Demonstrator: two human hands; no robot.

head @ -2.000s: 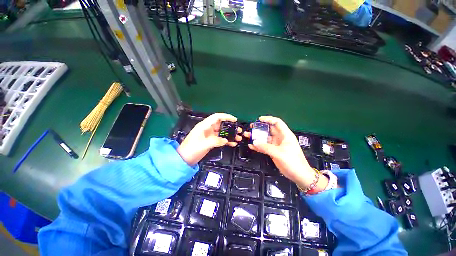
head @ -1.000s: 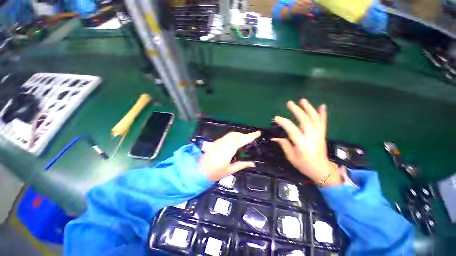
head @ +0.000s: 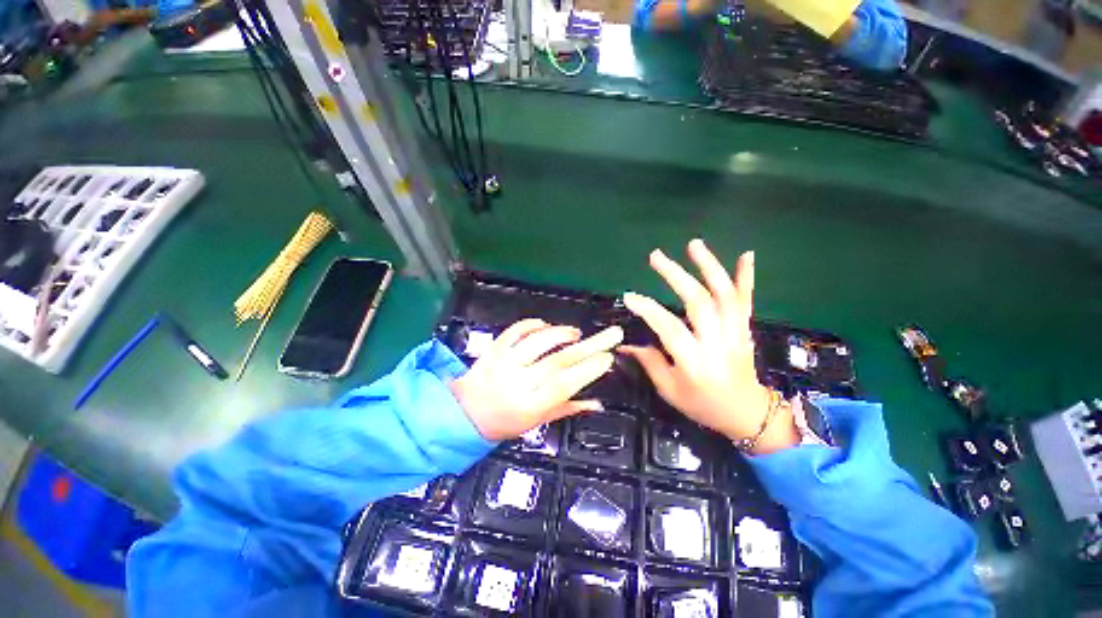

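The black blister tray [head: 550,473] lies on the green bench under both hands. Several pockets hold units with white square labels, such as a watch unit [head: 514,489] near the middle. My left hand [head: 532,378] is flat over the tray's upper left pockets, fingers extended to the right. My right hand [head: 705,356] is over the upper middle pockets, fingers spread and raised, with nothing in it. The pockets beneath both hands are hidden.
On the left are a smartphone [head: 338,316], a stick bundle [head: 284,268], a blue stick [head: 117,362] and a white parts tray [head: 133,242]. A metal post [head: 375,145] stands behind. Loose black modules [head: 985,465] and a white block [head: 1069,453] lie right. Another person's sleeve [head: 880,34] shows behind.
Two seconds ago each hand held a small watch unit; both have let go. The fingers are now spread over the tray. Another person's hand and sleeve now show more at the back.
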